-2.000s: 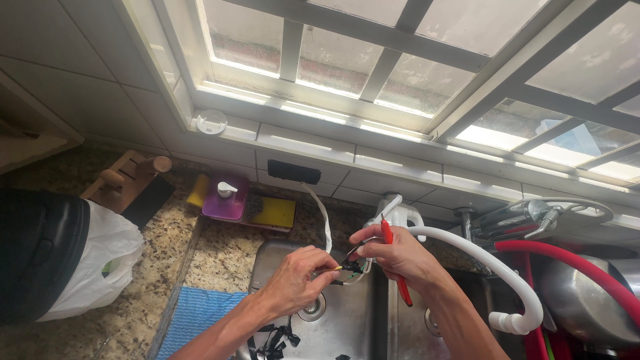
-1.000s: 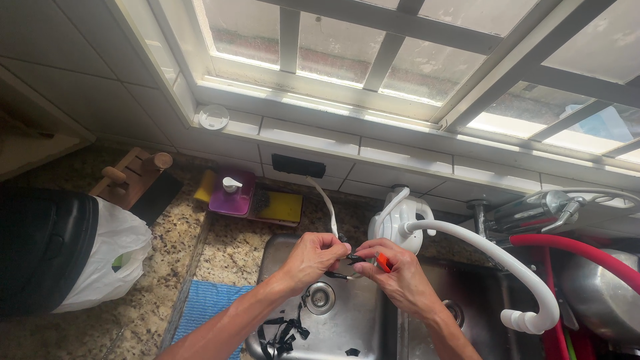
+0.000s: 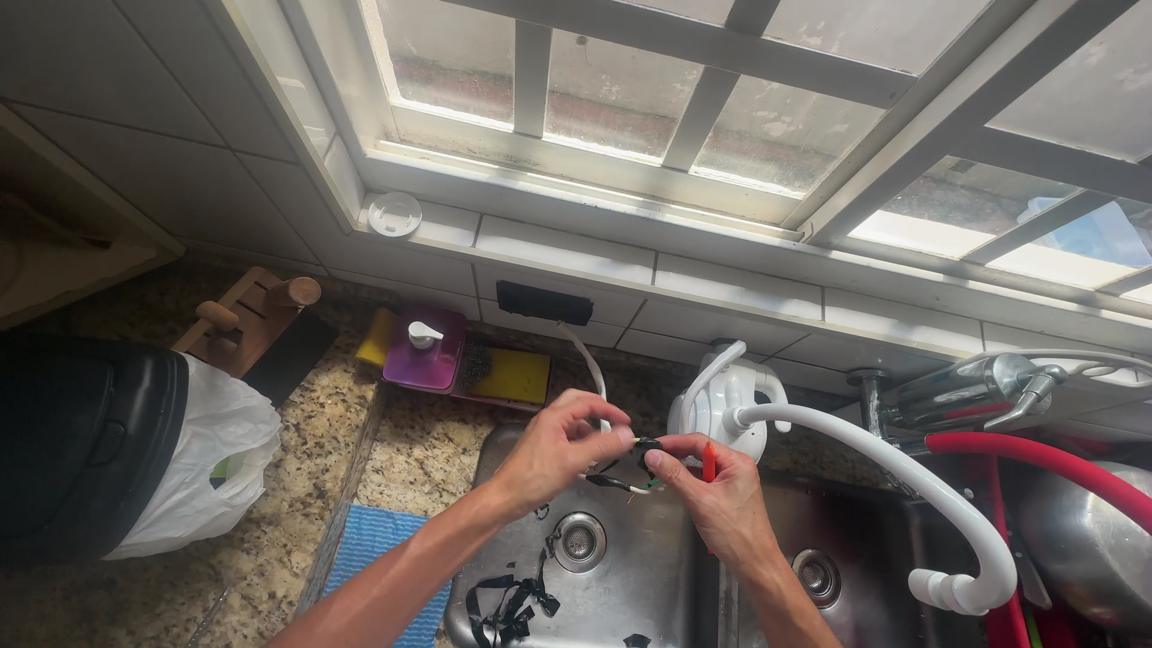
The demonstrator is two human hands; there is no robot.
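Over the left basin of a steel sink (image 3: 648, 558), my left hand (image 3: 562, 445) pinches the end of a thin wire. My right hand (image 3: 715, 490) grips a black-taped wire joint (image 3: 646, 445) between thumb and forefinger, touching close to the left fingertips. A red-handled tool (image 3: 709, 461) is tucked in the right hand; its working end is hidden. A white cable (image 3: 589, 358) comes down from a black-covered wall opening (image 3: 544, 302) to the hands. Below them hangs another black-wrapped wire piece (image 3: 608, 482) with a bare copper end.
Black tape scraps (image 3: 513, 607) lie in the left basin. A white electric faucet (image 3: 720, 409) with a curved spout stands behind the right basin. Near it are a chrome filter tap (image 3: 967, 391) and red hose (image 3: 1044, 459). A purple soap dispenser (image 3: 425, 351), sponge (image 3: 513, 373) and blue cloth (image 3: 378, 549) lie leftward.
The red-handled tool, spread across the right hand two seconds ago, is now tucked within it. Both hands remain close together at the wires.
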